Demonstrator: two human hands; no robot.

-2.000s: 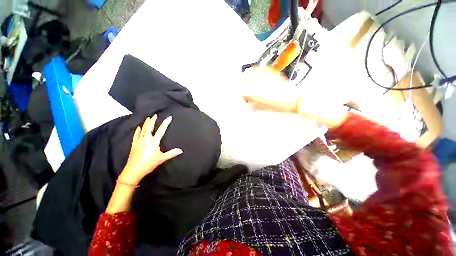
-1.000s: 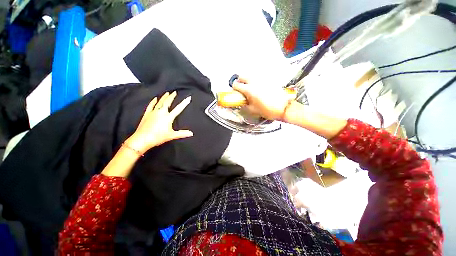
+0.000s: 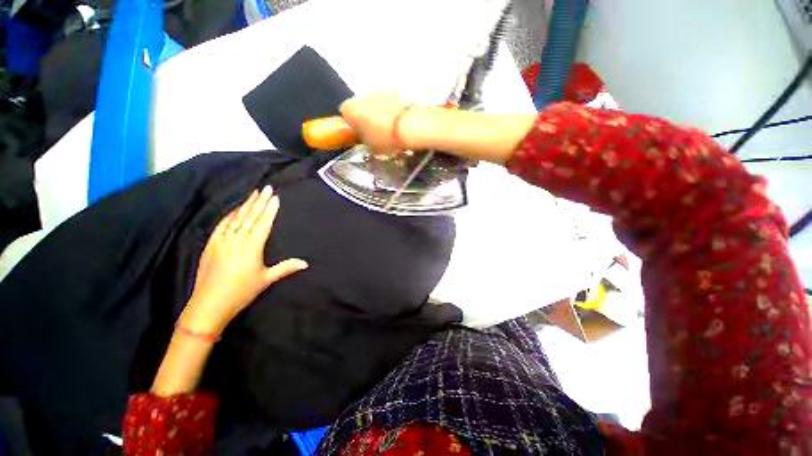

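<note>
A black garment (image 3: pixel 356 254) is spread over the left part of the white board, with a narrow black part (image 3: pixel 296 98) sticking out at its top. My right hand (image 3: pixel 378 122) is closed on the orange handle of a steam iron (image 3: pixel 401 185). The iron's pointed metal end faces left, over the upper right part of the garment. My left hand (image 3: pixel 233 261) lies flat on the garment, fingers a little apart, left of and below the iron. It holds nothing.
The white board cover (image 3: pixel 205 111) shows around the garment. A long blue rail (image 3: pixel 125 98) stands at the board's left edge. A dark blue-green hose (image 3: pixel 562 53) is at the top right, with black cables by the pale wall. Dark clothing lies at the far left.
My right hand first reached to the iron's place at the right, then brought the iron left onto the garment. The iron is now further left. My left hand has slid slightly left and down.
</note>
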